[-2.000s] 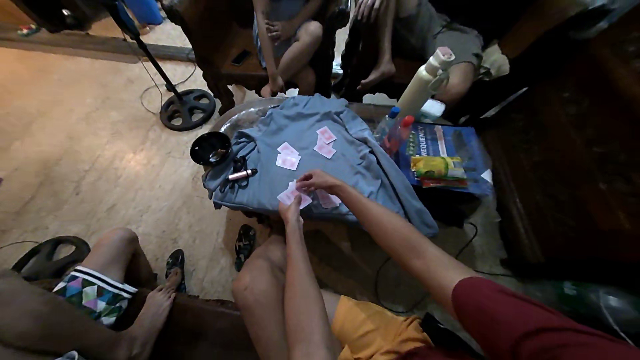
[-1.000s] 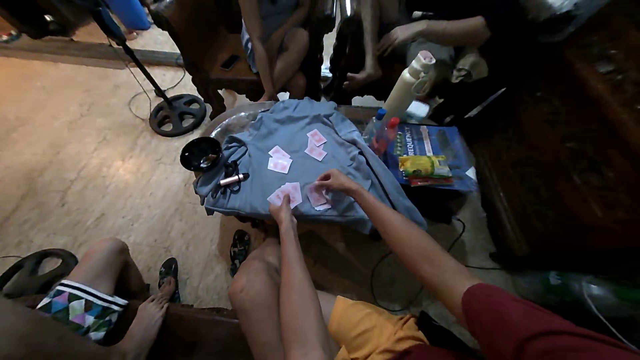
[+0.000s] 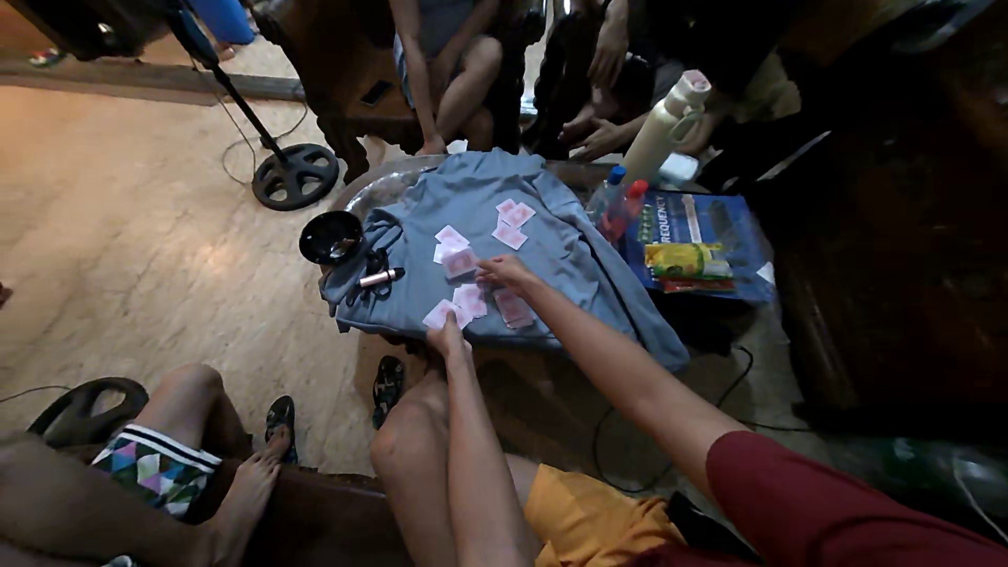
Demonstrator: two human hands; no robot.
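Pinkish playing cards lie in groups on a grey-blue cloth garment spread over the table. My left hand grips a few fanned cards at the near edge. Reaching across, my right hand pinches the edge of a playing card at the left group. Another group of cards lies farther back and to the right. Close to my left hand, beside its fan, is a stack of cards.
A black bowl and a pale pink cylinder are on the left. At the right stand a cream flask, blue-capped and red-capped bottles, and a yellow packet on a blue bag or box. Other people sit around.
My right hand has moved from the near stack up to the left group of cards, with a card now at its fingertips. My left hand still holds its cards near the table's edge.
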